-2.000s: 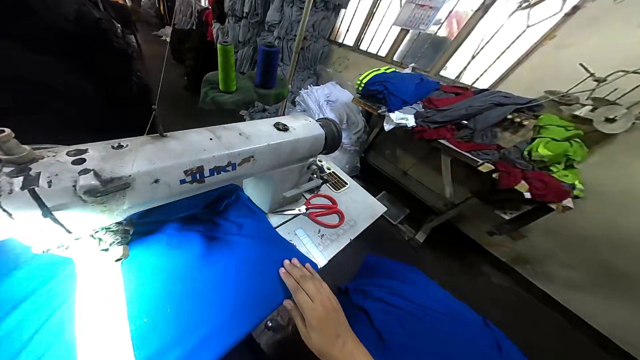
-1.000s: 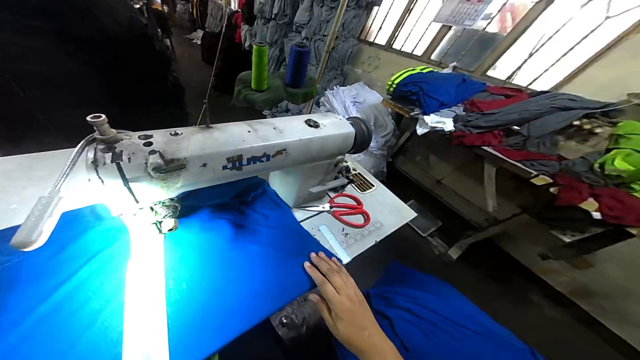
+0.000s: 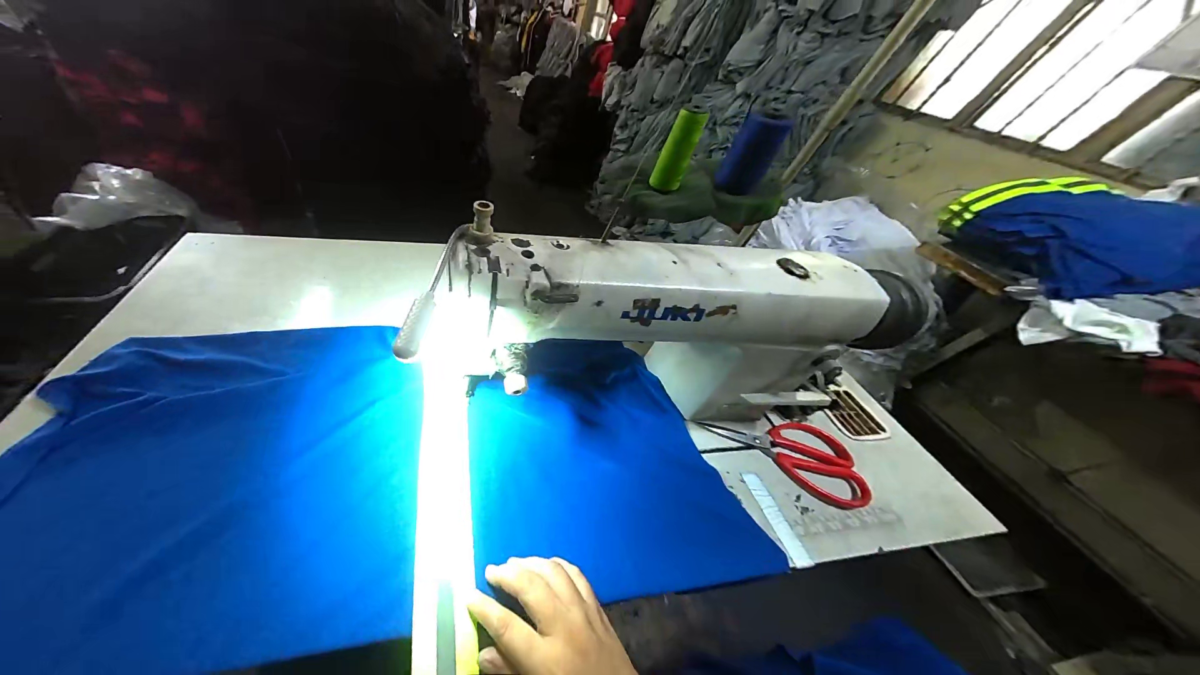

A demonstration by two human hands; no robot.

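My right hand (image 3: 553,614) lies at the near edge of a blue fabric piece (image 3: 600,487), its fingertips at a bright reflective strip (image 3: 444,525) that runs down the cloth from the needle area. Whether the fingers pinch the strip cannot be told. My left hand is out of view. Over the fabric stands a white Juki sewing machine (image 3: 694,291), its lamp glare hiding the needle and presser foot. Scissors with red handles (image 3: 820,464) lie on the white sewing table (image 3: 919,487), right of the fabric, near a pale ruler-like strip (image 3: 776,520).
Green (image 3: 679,150) and blue (image 3: 753,153) thread cones stand behind the machine. A blue garment with yellow bands (image 3: 1078,234) lies on a bench at the right. Grey cloth (image 3: 741,84) is heaped behind. Part of a blue cloth (image 3: 872,649) shows below the table's near edge.
The view has swung left. My right hand has moved from the fabric's right corner to the reflective strip at its near edge.
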